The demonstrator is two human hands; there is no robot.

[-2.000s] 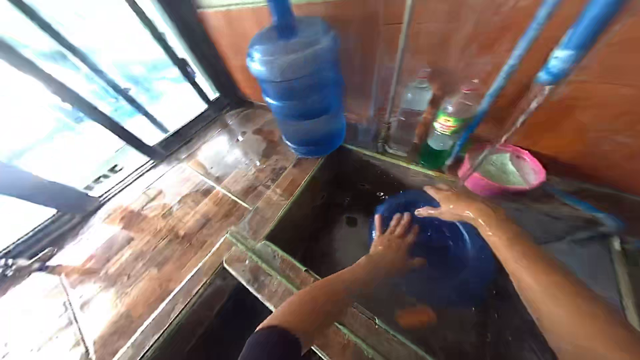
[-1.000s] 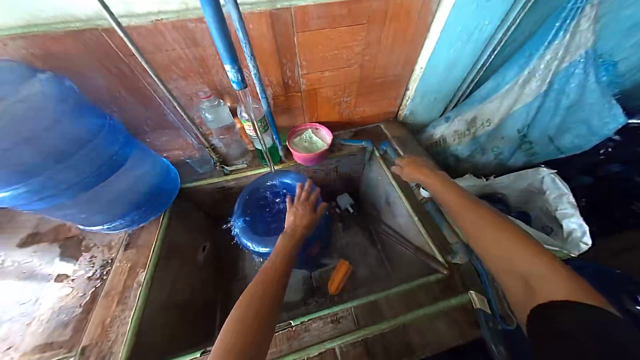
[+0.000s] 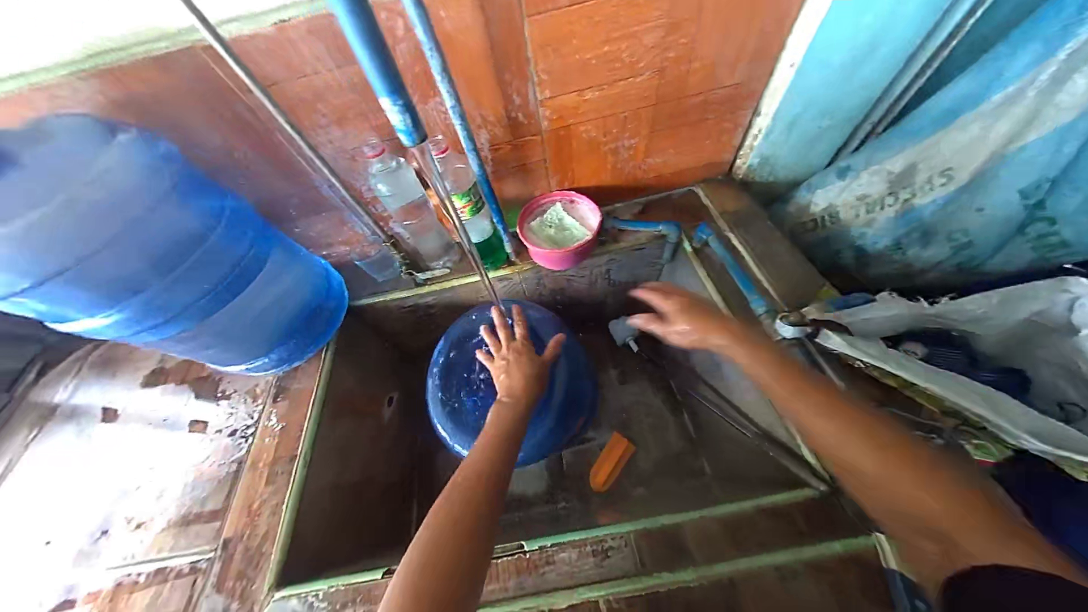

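A rounded blue plastic basin [image 3: 552,399], which looks upside down, lies in the tiled sink [image 3: 357,476]. My left hand [image 3: 517,361] rests on it with the fingers spread, beside the stream of water falling from the blue pipe [image 3: 399,106]. Above the right side of the sink is my right hand [image 3: 680,316], its fingers apart and nothing in it. Below that hand sits a small grey fitting [image 3: 623,330] on a dark rod [image 3: 748,433]. An orange block [image 3: 611,461], perhaps soap, is on the sink floor right of the basin.
A pink tub of whitish powder or paste [image 3: 561,246] and two plastic bottles [image 3: 408,204] stand on the back ledge. A large blue water jug [image 3: 187,255] is at the left. To the right are a blue elbow pipe [image 3: 735,268] and an open white sack [image 3: 1003,357] holding dark cloth.
My right hand was on the basin two seconds ago, then at the blue pipe on the right edge, and is now over the sink. The view has swung right.
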